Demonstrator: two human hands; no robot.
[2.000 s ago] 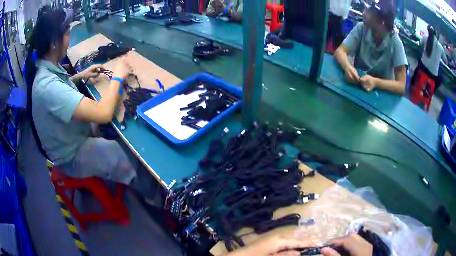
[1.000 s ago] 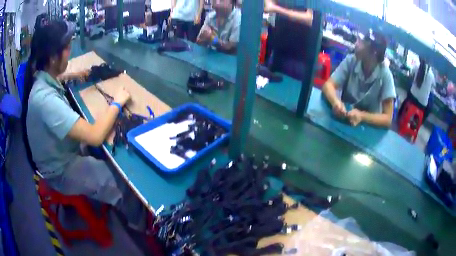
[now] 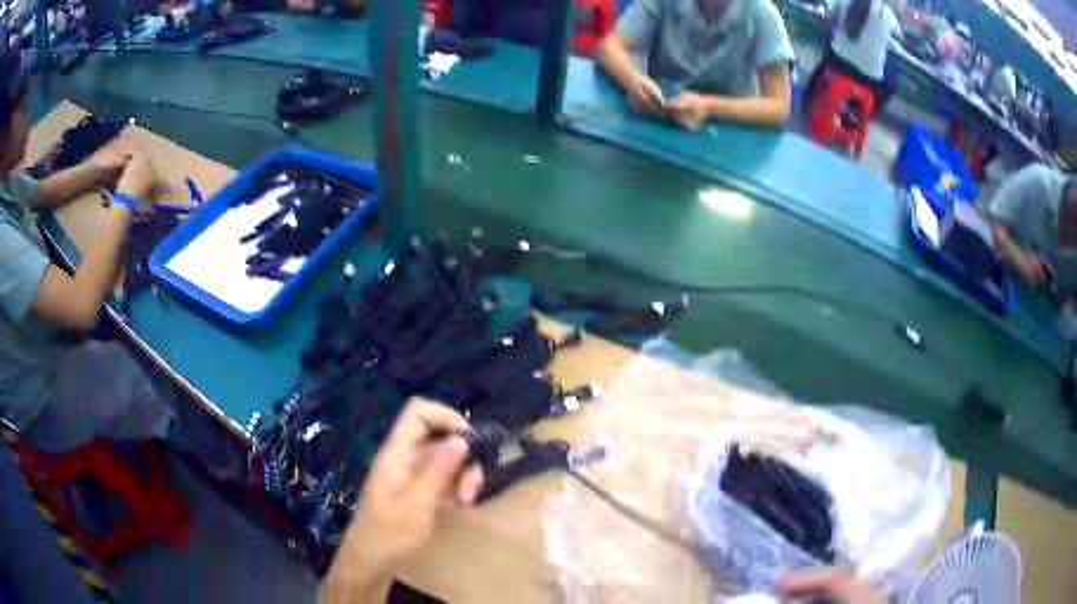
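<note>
Black USB cables (image 3: 413, 342) with small silvery and whitish plug ends lie in a large heap left of centre. My left hand (image 3: 408, 490) is at the heap's lower right edge, with its fingers closed around part of a black cable. A thin cord (image 3: 626, 510) runs from there down to the right over the cardboard. My right hand (image 3: 833, 585) is cut off by the bottom edge, just below the clear plastic bag (image 3: 886, 472); its grip is hidden. The open bag holds black plastic parts (image 3: 777, 501).
A blue tray (image 3: 242, 316) with black pieces stands beyond the heap at the left. A white fan (image 3: 974, 572) is at the lower right. A green post (image 3: 396, 130) rises behind the heap. The green conveyor (image 3: 709, 254) runs behind. Seated workers are at the left, across the belt and at far right.
The view has swung right and down, so the bag and fan now show. Both hands, out of view a second ago, are visible again; my left hand is now at the cable heap.
</note>
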